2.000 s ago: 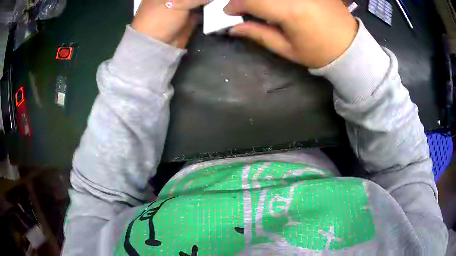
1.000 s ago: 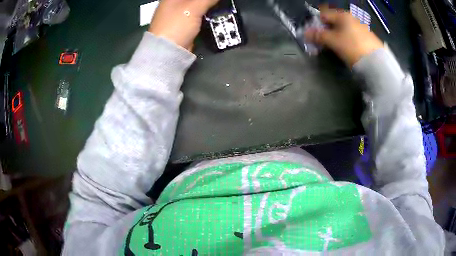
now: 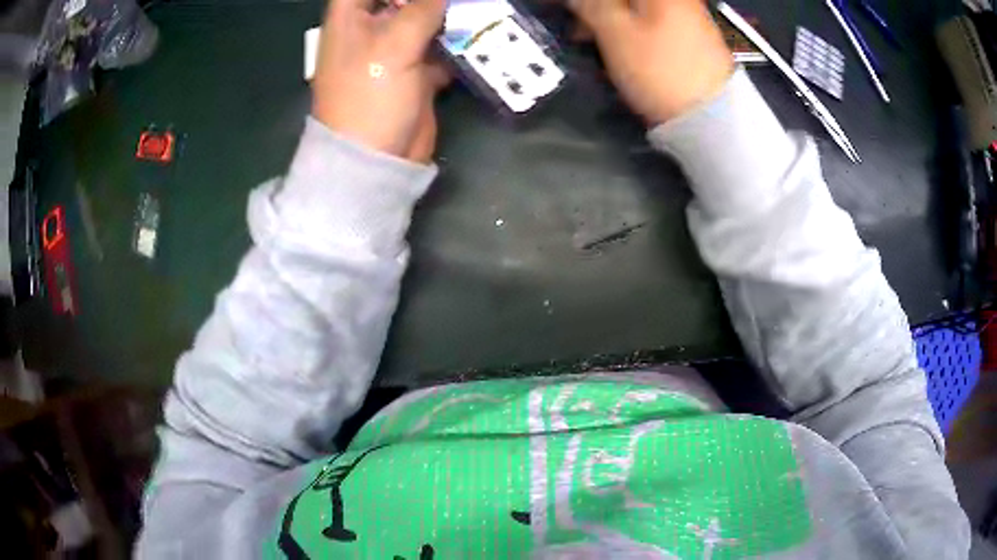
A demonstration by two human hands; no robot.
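The phone circuit board point(image 3: 522, 73) shows its white key-contact area with dark pads, tilted, at the top centre. My left hand point(image 3: 377, 82) holds it by its left side, with the fingers partly cut off by the top edge. My right hand point(image 3: 661, 55) is just right of the board. Its fingertips are at the top edge and blurred, so I cannot tell whether they hold anything or touch the board.
Long thin silver tweezers point(image 3: 804, 93) lie right of my right hand. Beyond them are the keypad mat point(image 3: 819, 62) and a thin blue and white tool point(image 3: 860, 49). At left lie an orange-red part point(image 3: 155, 144), a small pale part point(image 3: 147, 225) and a red-handled tool point(image 3: 60, 268).
The white piece between my hands two seconds ago is gone from them. Since one second ago, my right hand has moved left towards the board, and the board has tilted and shifted slightly right.
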